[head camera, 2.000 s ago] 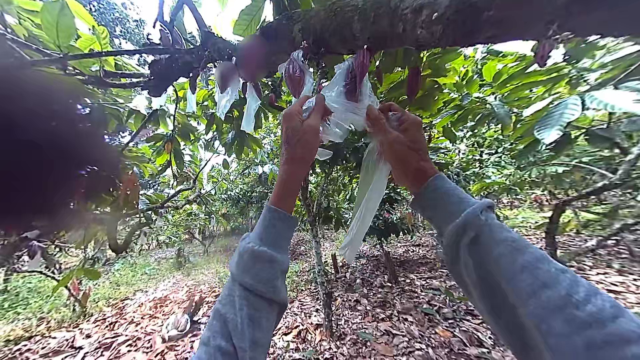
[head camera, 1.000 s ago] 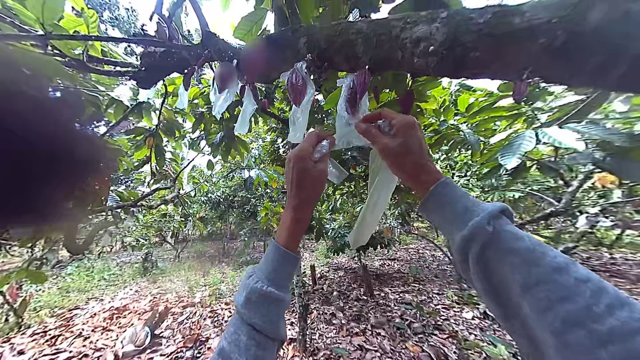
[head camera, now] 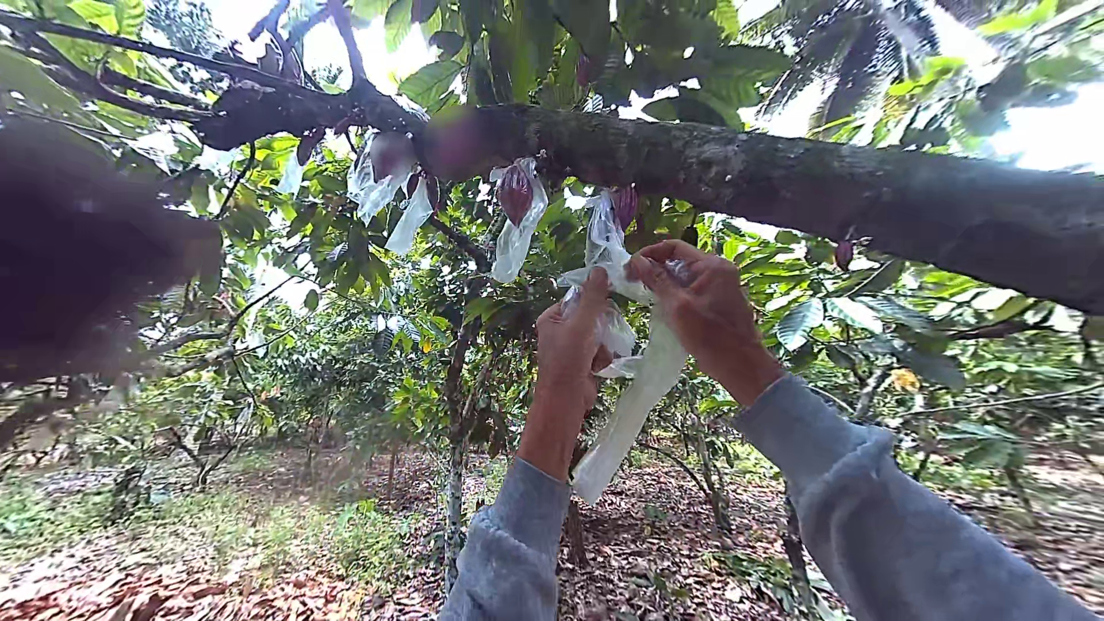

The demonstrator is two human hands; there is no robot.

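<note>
Under a mossy cacao branch (head camera: 707, 164) hang several reddish-purple cacao pods, some in clear plastic sleeves. My left hand (head camera: 569, 345) grips crumpled clear plastic (head camera: 614, 328) below a pod (head camera: 625, 207) on the branch. Close on its right, my right hand (head camera: 703, 306) pinches plastic between thumb and fingers, and a long pale plastic strip (head camera: 634, 405) hangs down below it. Thin plastic (head camera: 605, 237) reaches from my fingers up beside that pod. A bagged pod (head camera: 516, 194) hangs to the left. How the plastic pieces join between my fingers cannot be told.
More plastic sleeves (head camera: 410, 220) hang at the left, and a small bare pod (head camera: 843, 254) hangs at the right. A dark blurred shape (head camera: 86, 250) covers the left edge. Leafy branches and thin trunks (head camera: 454, 448) stand behind, over leaf litter (head camera: 673, 552).
Both hands were up around the pod two seconds ago; they are now lower, below it, still with plastic in the fingers. The pod beside them shows more plainly.
</note>
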